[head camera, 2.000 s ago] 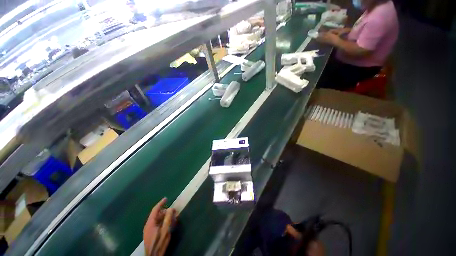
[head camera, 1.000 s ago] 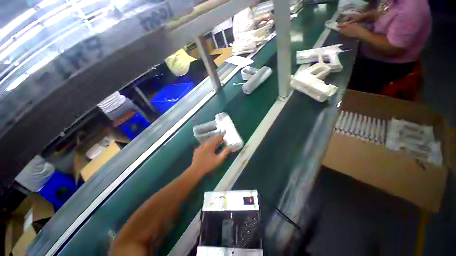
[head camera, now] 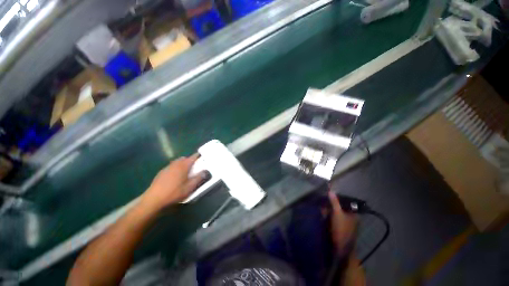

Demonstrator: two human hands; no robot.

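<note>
My left hand [head camera: 181, 180] grips a white plastic housing [head camera: 234, 174] by its loop handle, over the belt's near edge rail. A thin pale lead with a small knob end sticks out beside the handle. My right hand [head camera: 342, 220] is at the lower right, below the ledge, closed around a black electric screwdriver [head camera: 351, 204] with its cord curving down. The driver's nose is near the front of the black-and-white screw feeder [head camera: 322, 133]; whether the bit touches it cannot be told.
The green conveyor belt [head camera: 184, 134] runs diagonally. Another housing [head camera: 385, 9] lies on it at the top right. More white housings [head camera: 457, 39] lie on the ledge at the far right, above a carton [head camera: 455, 173] of white parts. Blue bins and cartons stand beyond the belt.
My left hand has brought the housing from the belt toward me, near the ledge. The view has turned down, and my right hand with the screwdriver shows again, near the feeder's front.
</note>
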